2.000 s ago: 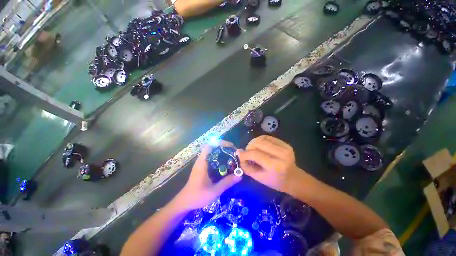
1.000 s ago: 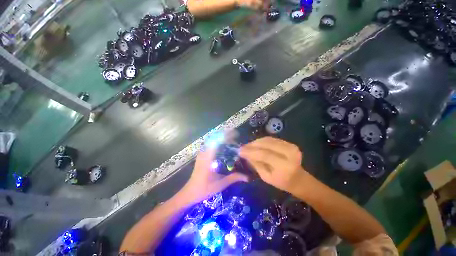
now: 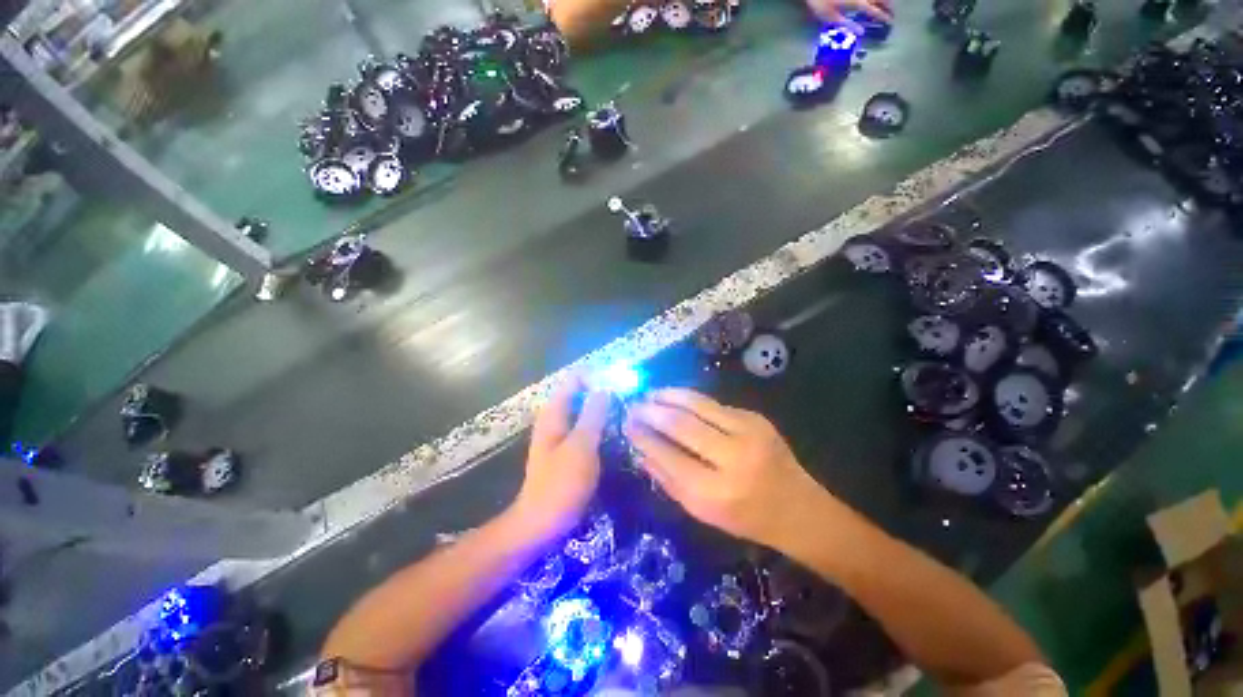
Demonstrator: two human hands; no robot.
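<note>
My left hand (image 3: 562, 456) and my right hand (image 3: 716, 460) meet just in front of the whitish rail. Between their fingertips they hold an LED module (image 3: 620, 377) that glows cyan-blue. The fingers and glare hide most of it, so its lower side and wires cannot be made out. Below my hands, more LED modules (image 3: 578, 637) lie in a heap near my lap, some lit bright blue, others dark.
Black round housings (image 3: 961, 463) with pale centres are heaped at right on the dark bench. The scuffed rail (image 3: 763, 283) borders the conveyor belt (image 3: 511, 293), which carries scattered units. Another person's hand (image 3: 852, 11) is at top. A cardboard box (image 3: 1186, 586) stands at lower right.
The held module has turned so its blue light sits between both hands' fingertips; its green patch is hidden. Units on the belt have shifted down-left. Another person's hand with a blue-lit unit shows at top.
</note>
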